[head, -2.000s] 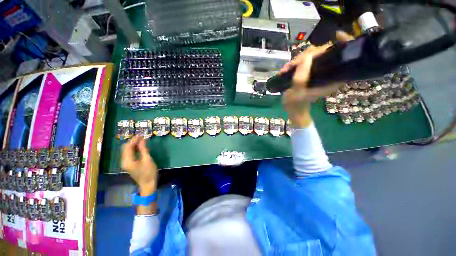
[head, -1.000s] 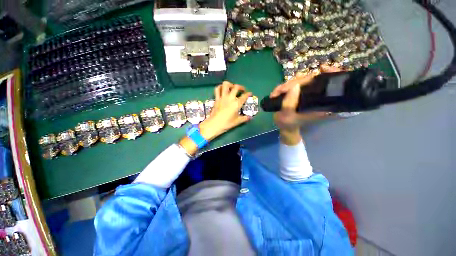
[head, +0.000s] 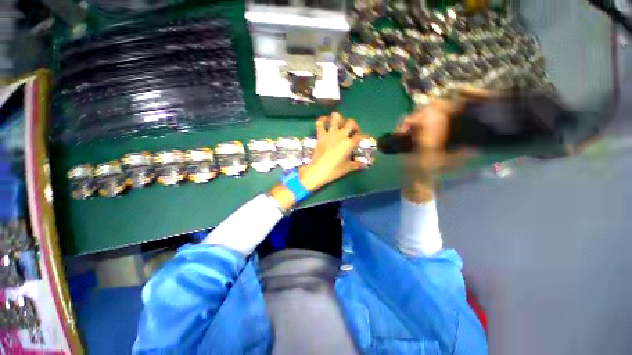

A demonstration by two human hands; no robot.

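Observation:
A row of circuit board modules [head: 201, 165] lies on the green mat. My left hand [head: 334, 149], with a blue wristband, rests over the right end of the row; its fingers are spread around the boards and hide some of them. The end board [head: 366, 150] shows just right of my fingers. My right hand [head: 431, 142] is blurred and grips the black electric screwdriver [head: 502, 121]. The screwdriver lies nearly level, its tip pointing left beside the end board; whether they touch cannot be told.
The white screw feeder [head: 296, 52] stands behind the row. A blister tray [head: 149, 83] of dark parts lies at the back left. Many boards [head: 478, 59] lie in rows at the back right. A printed carton [head: 52, 277] with boards is at the far left.
My right hand has brought the screwdriver from near the feeder down to the row's right end. My left hand has moved from the row's left end to its right end. The camera view has shifted.

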